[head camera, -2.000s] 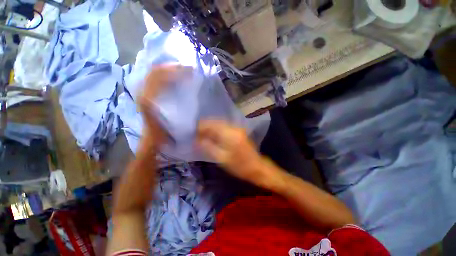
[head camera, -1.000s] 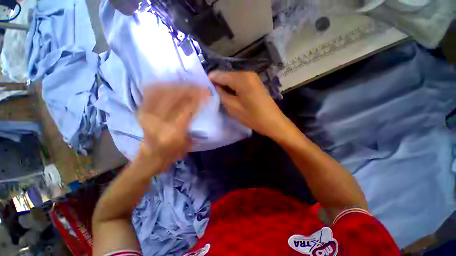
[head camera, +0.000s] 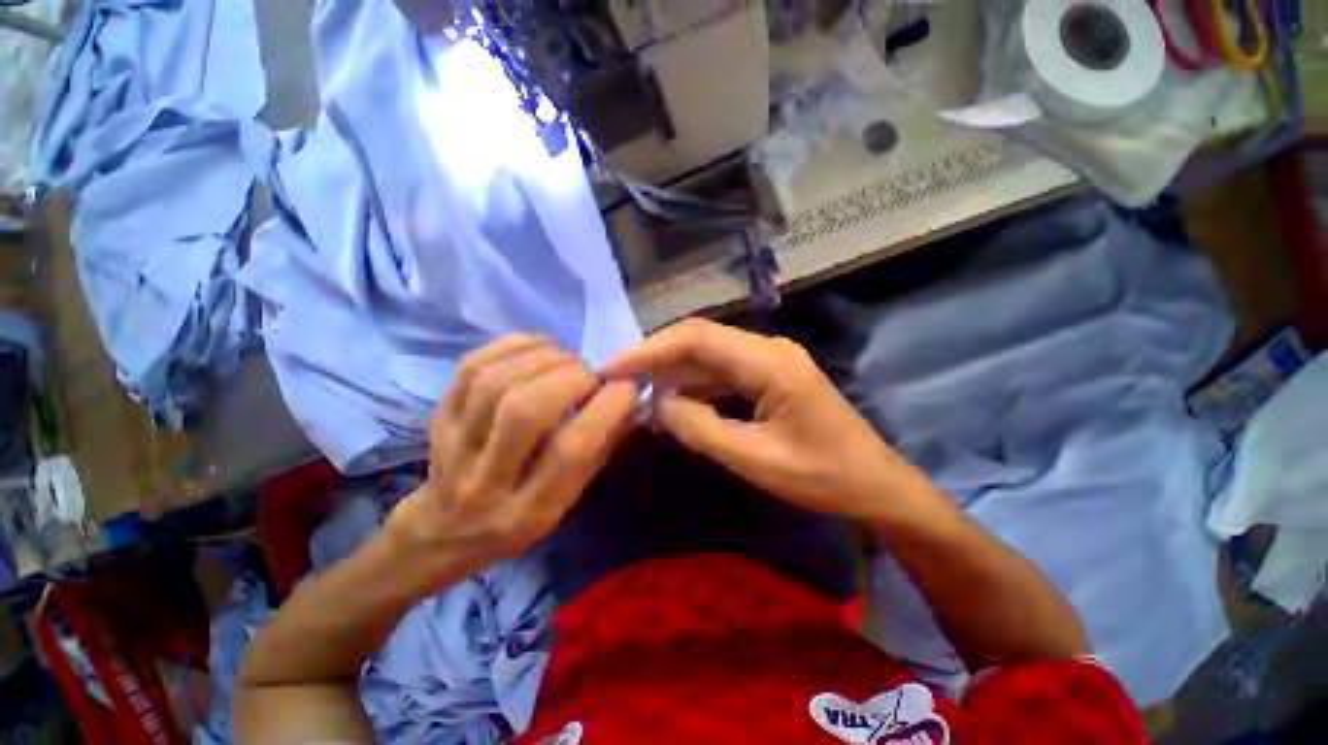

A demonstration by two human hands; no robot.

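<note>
A light blue garment piece (head camera: 393,248) runs from the bright needle area (head camera: 503,109) of the sewing machine (head camera: 670,88) down toward me. My left hand (head camera: 517,437) holds its near corner between bent fingers. My right hand (head camera: 757,415) pinches the same corner with thumb and forefinger. The fingertips of both hands meet there, just off the front edge of the machine bed. The cloth between the fingertips is mostly hidden. The glare hides the needle and presser foot.
Loose light blue pieces (head camera: 160,248) lie at the upper left. A white tape roll (head camera: 1092,44) and scissors with red and orange handles (head camera: 1238,22) are at the upper right. Cut panels (head camera: 1063,422) lie at the right. A crumpled pile (head camera: 466,640) is below, left.
Both hands have come together at the cloth's near corner, closer to me. The cloth now stretches longer from the needle area. The view has shifted, bringing the tape roll and scissors in.
</note>
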